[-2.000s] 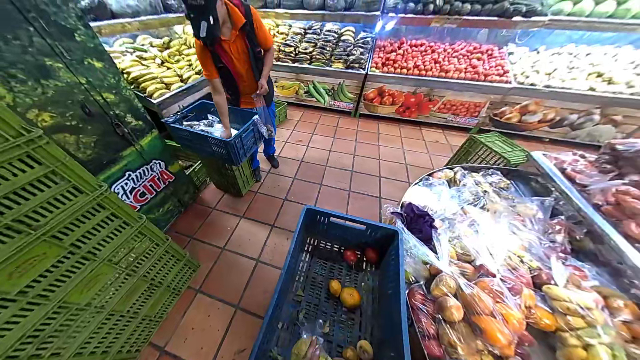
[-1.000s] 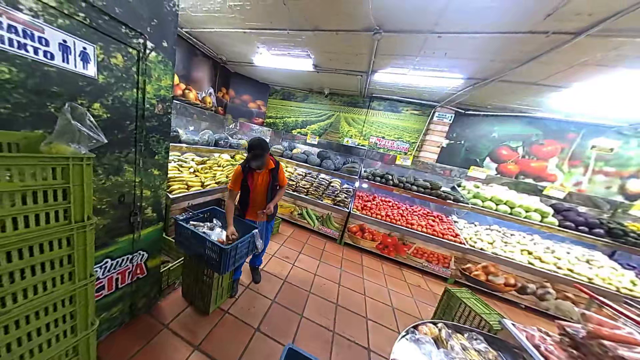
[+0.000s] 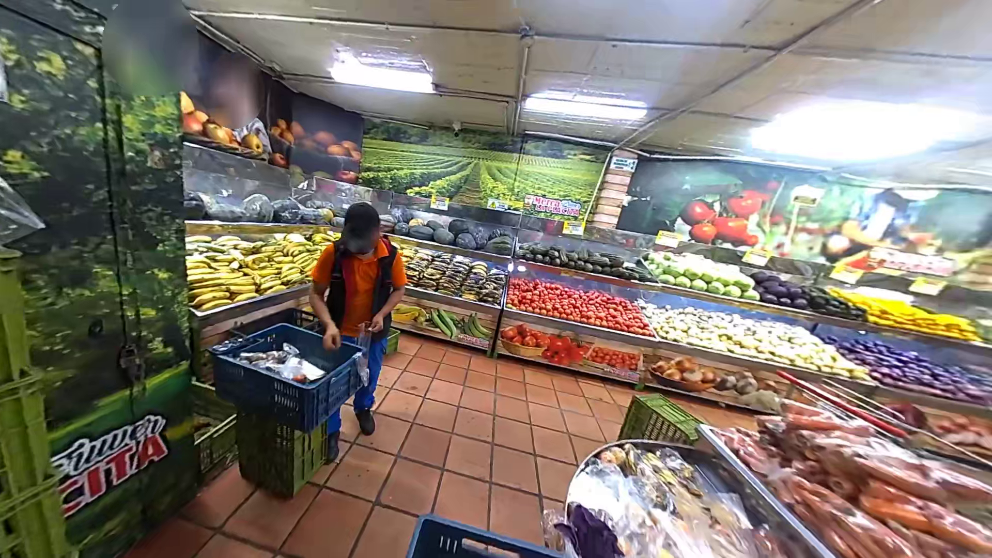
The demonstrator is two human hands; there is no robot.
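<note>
Neither my left hand nor my right hand shows in the head view. At the bottom edge, the rim of a blue plastic crate (image 3: 480, 540) is partly in view. Just right of it stands a round metal tray (image 3: 717, 473) heaped with plastic-bagged produce (image 3: 643, 496), with a dark purple leafy item (image 3: 590, 531) at its left. Farther off, a person in an orange shirt and dark vest (image 3: 358, 283) stands at another blue crate (image 3: 283, 387), which holds bagged goods (image 3: 285, 363). One of that person's hands is over the crate; the other holds a clear plastic bag (image 3: 364, 353).
Green crates (image 3: 283, 453) support the person's blue crate. A green crate (image 3: 660, 421) sits on the tiled floor (image 3: 465, 457). Bagged carrots (image 3: 891, 496) lie at right. Stacked green crates (image 3: 27, 434) edge the left side. Displays of bananas (image 3: 240, 267) and tomatoes (image 3: 577, 306) line the back.
The view has tilted up, so the near blue crate is mostly out of frame. The person in orange was bent over the far crate and now stands more upright.
</note>
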